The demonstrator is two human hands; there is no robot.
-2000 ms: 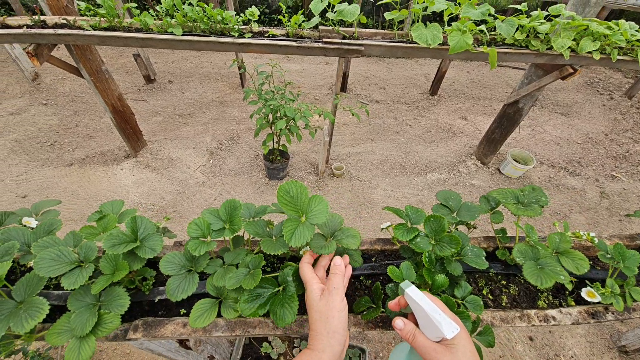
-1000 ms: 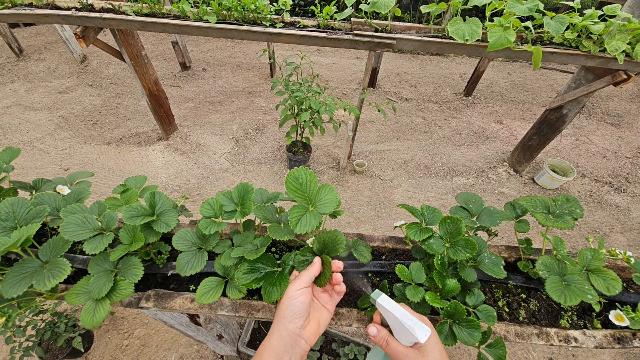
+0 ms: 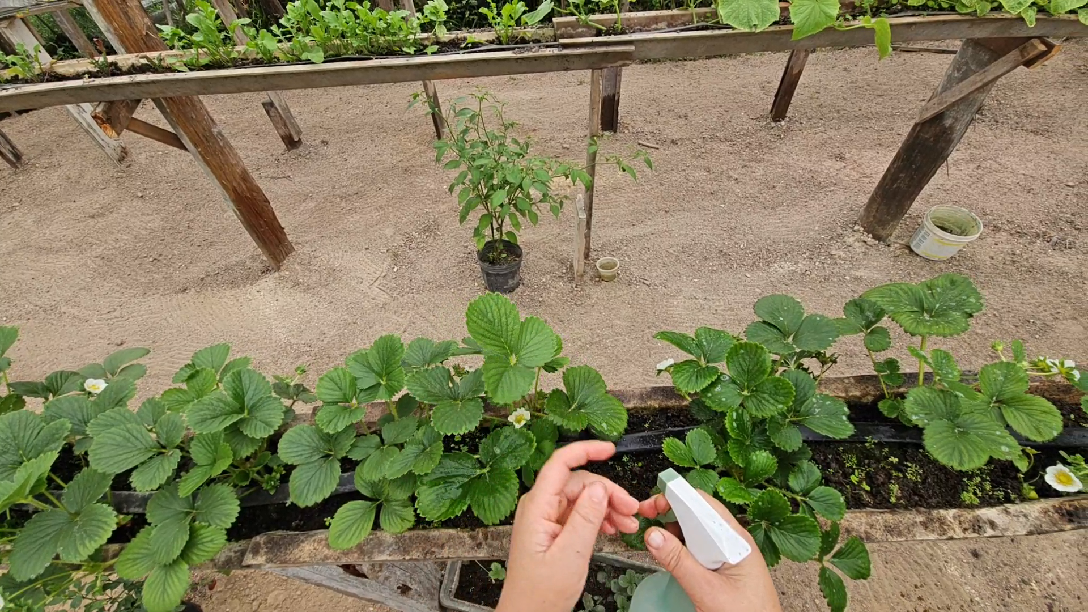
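Observation:
My right hand (image 3: 710, 557) grips a spray bottle by its neck, with the white trigger head (image 3: 701, 518) above the fist and part of the pale green bottle (image 3: 661, 593) below. The nozzle points up and to the left. My left hand (image 3: 568, 518) is beside it with loosely curled fingers and nothing in them, its fingertips close to the right hand's index finger. Behind the left hand grows a strawberry plant (image 3: 484, 480) with a white flower (image 3: 519, 417). Another strawberry plant (image 3: 756, 382), its leaves dotted with drops, stands behind the right hand.
The near wooden planter's edge (image 3: 935, 523) and a black irrigation pipe (image 3: 646, 439) run across the view. Under it sits a planted tray (image 3: 450, 586). Beyond are a potted plant (image 3: 501, 272), a small cup (image 3: 607, 269), a white bucket (image 3: 945, 234) and a raised bed on wooden posts (image 3: 212, 170).
My left hand has let go of the strawberry leaf it held one second ago and has come away from the plant, close to my right hand. The right hand keeps hold of the spray bottle.

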